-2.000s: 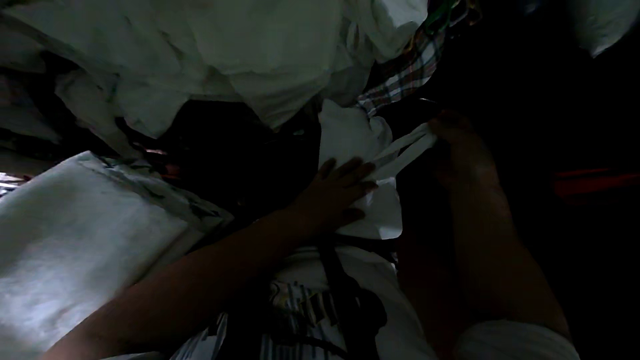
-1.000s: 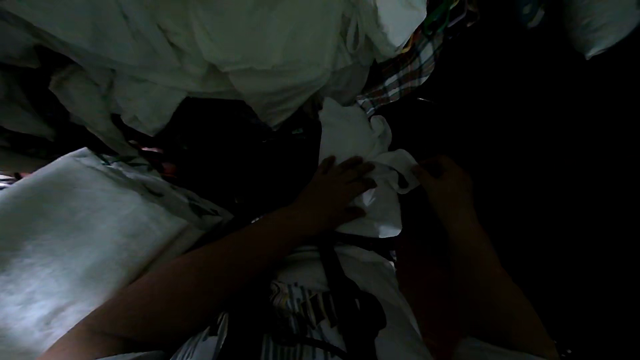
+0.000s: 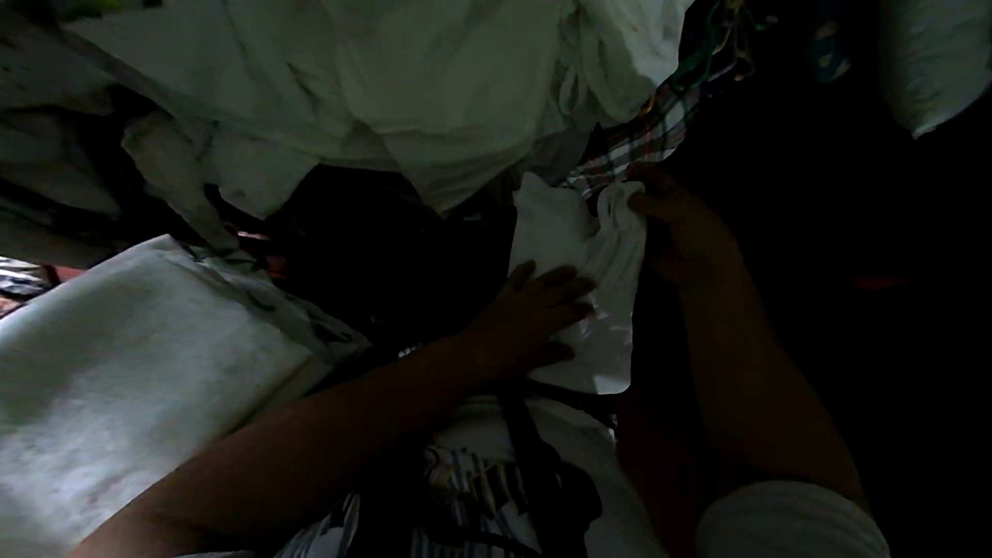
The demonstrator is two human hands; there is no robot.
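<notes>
A piece of white cloth (image 3: 612, 256) lies in front of my body at the middle of the dim head view. My left hand (image 3: 535, 318) rests palm down on its lower left part, the fingers spread. At the cloth's upper right corner, my right hand (image 3: 670, 213) pinches the edge between thumb and fingers. The cloth has folds running down its right side. What lies under it is too dark to tell.
Large pale cloths (image 3: 449, 85) hang or lie in a heap across the top. A plaid cloth (image 3: 659, 136) shows behind my right hand. To the left stands a big whitish bundle or sack (image 3: 147, 372). Another pale bundle (image 3: 934, 62) is at the upper right.
My right hand has moved up to the cloth's upper right corner. Two seconds ago it held a strip of the cloth pulled out to the right. My left hand has stayed on the cloth.
</notes>
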